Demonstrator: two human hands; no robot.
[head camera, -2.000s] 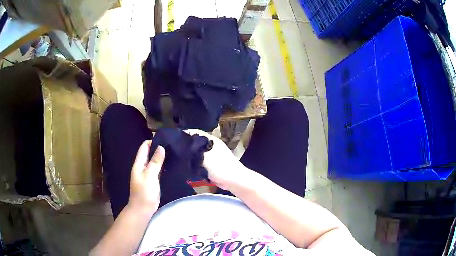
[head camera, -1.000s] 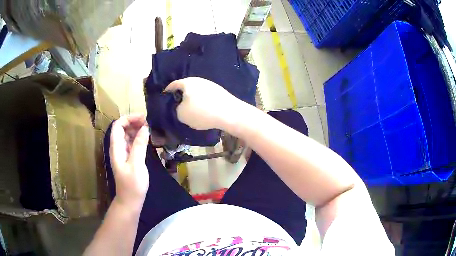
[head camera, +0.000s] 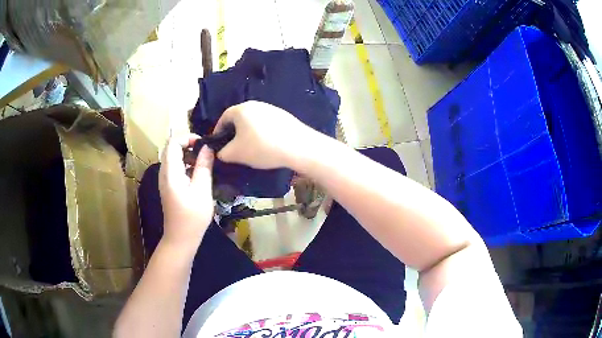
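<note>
A dark navy cloth piece (head camera: 216, 139) is held between my two hands, bunched and mostly hidden by the fingers. My left hand (head camera: 188, 178) pinches its left end between thumb and fingers. My right hand (head camera: 254, 135) grips its right end from above, knuckles up. A pile of navy pieces (head camera: 277, 86) lies on the wooden chair in front of me, just behind and below my hands. Which pouch parts are in my grip cannot be told.
An open cardboard carton (head camera: 99, 218) stands at left, a wrapped brown box (head camera: 86, 33) at upper left. A blue plastic bin (head camera: 495, 145) is at right, with a blue crate (head camera: 455, 30) above it. Chair posts (head camera: 332, 33) rise beyond the pile. Red plastic (head camera: 278, 261) shows between my legs.
The earlier piece held over my lap is out of my hands. My right hand went to the pile, and my left hand has moved up and right to join it on a dark piece.
</note>
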